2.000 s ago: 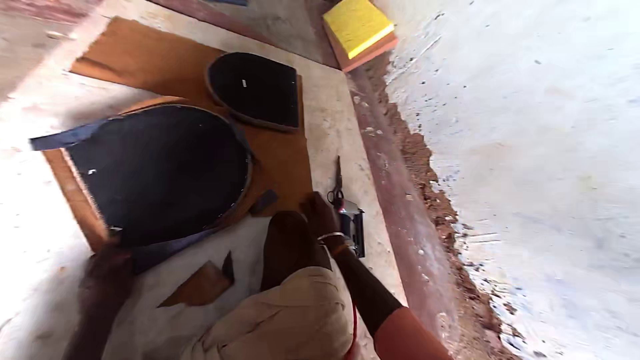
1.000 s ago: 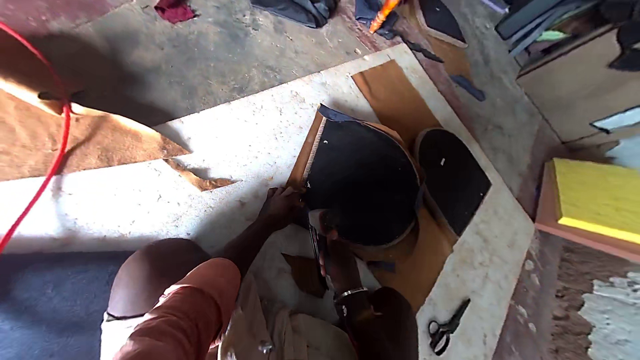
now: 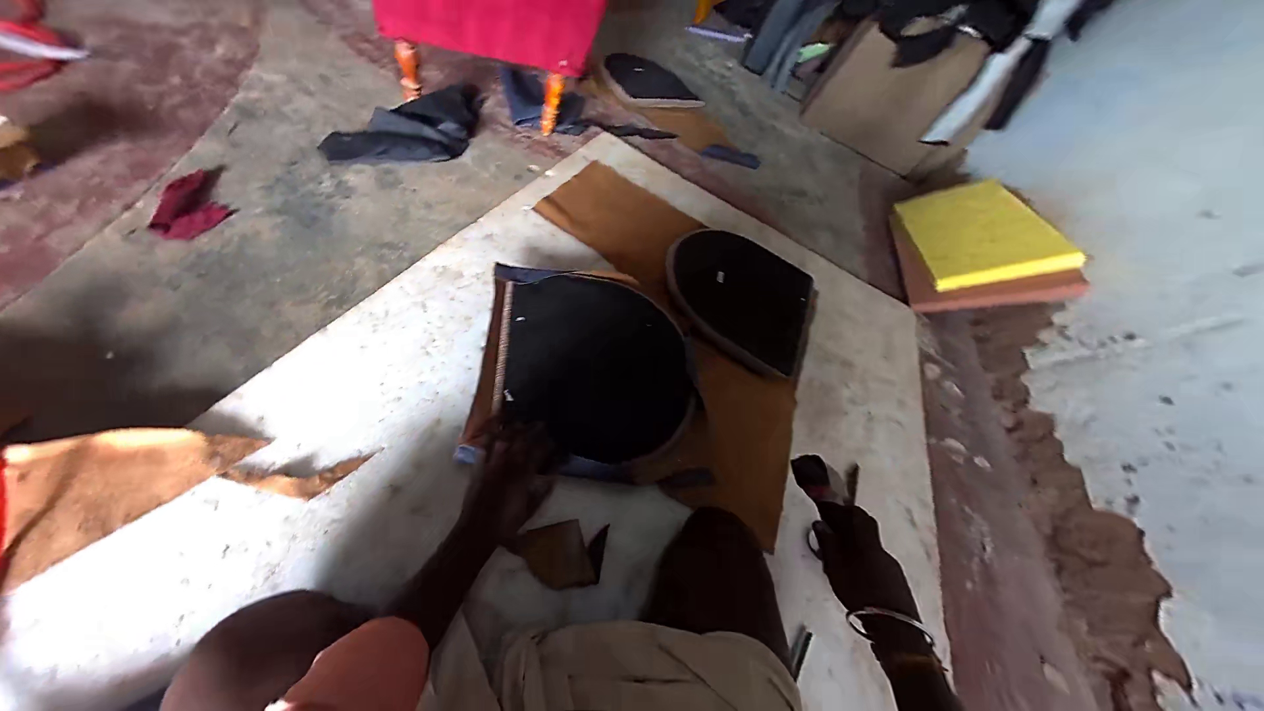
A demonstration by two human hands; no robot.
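Note:
My left hand (image 3: pixel 513 474) rests with spread fingers on the lower left corner of a large black D-shaped panel (image 3: pixel 602 365), which has brown and blue material showing around its edges. To its upper right, a smaller black D-shaped panel (image 3: pixel 743 301) lies on a brown leather-like sheet (image 3: pixel 746 425). At the right, my right hand (image 3: pixel 857 558) is closed around a dark tool with a reddish part (image 3: pixel 818 478); its exact kind is unclear. Scissors (image 3: pixel 815 539) are partly hidden beside that hand. Brown scraps (image 3: pixel 555 555) lie near my knees.
A pale board (image 3: pixel 859 395) lies under the work. Yellow and reddish blocks (image 3: pixel 987 237) are stacked by the wall at the right. Brown material (image 3: pixel 118 484) is at the left. Cloth (image 3: pixel 410 126) and a red-covered piece of furniture with turned legs (image 3: pixel 494 30) are beyond the board.
My right hand, near the large panel's lower left edge a second ago, is now at the right beside the scissors. My left hand remains at the large panel. The view has shifted strongly.

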